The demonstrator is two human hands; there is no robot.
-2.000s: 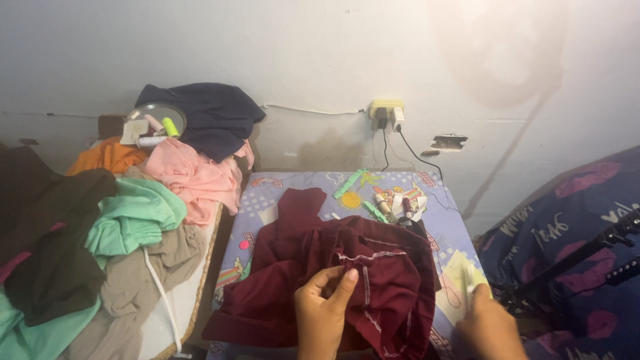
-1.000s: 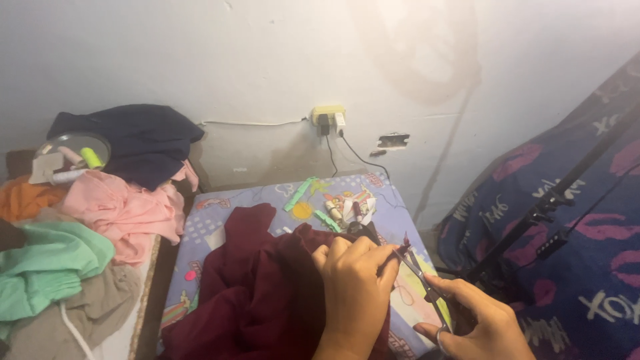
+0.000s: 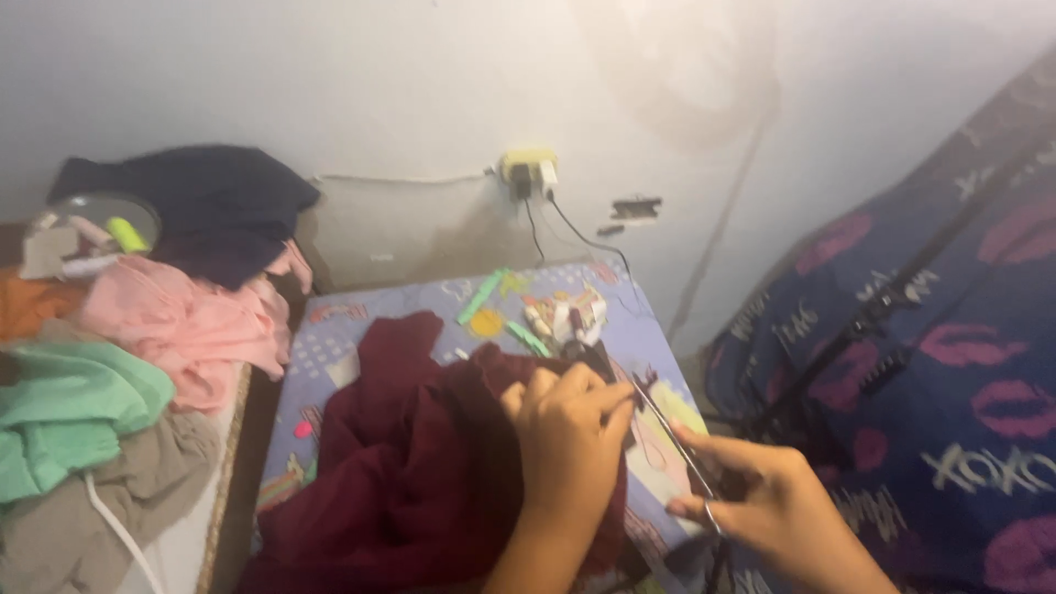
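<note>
Maroon fabric (image 3: 388, 462) lies bunched over the table with a printed purple cover. My left hand (image 3: 569, 429) grips a dark edge of this cloth near the table's right side, fingers pinched together. In my right hand (image 3: 751, 495) is a pair of metal scissors (image 3: 681, 450), with the blade tips close to my left fingertips and a small dark scrap of cloth or thread. Whether the blades touch the cloth cannot be told. A loose thread hangs under the blades.
Green strips (image 3: 483, 295) and a pile of small spools (image 3: 569, 318) lie at the table's back. Heaped clothes (image 3: 186, 322) and a round dish (image 3: 136, 219) are left. A wall socket (image 3: 528, 161) holds plugs with cables. A dark stand (image 3: 887, 297) crosses patterned blue fabric (image 3: 874, 412) at right.
Two seconds ago the cloth's stitched seam showed under my left hand; that hand has moved to the cloth's right edge. The scissors, clearly seen one second ago, are now closer together at the blades.
</note>
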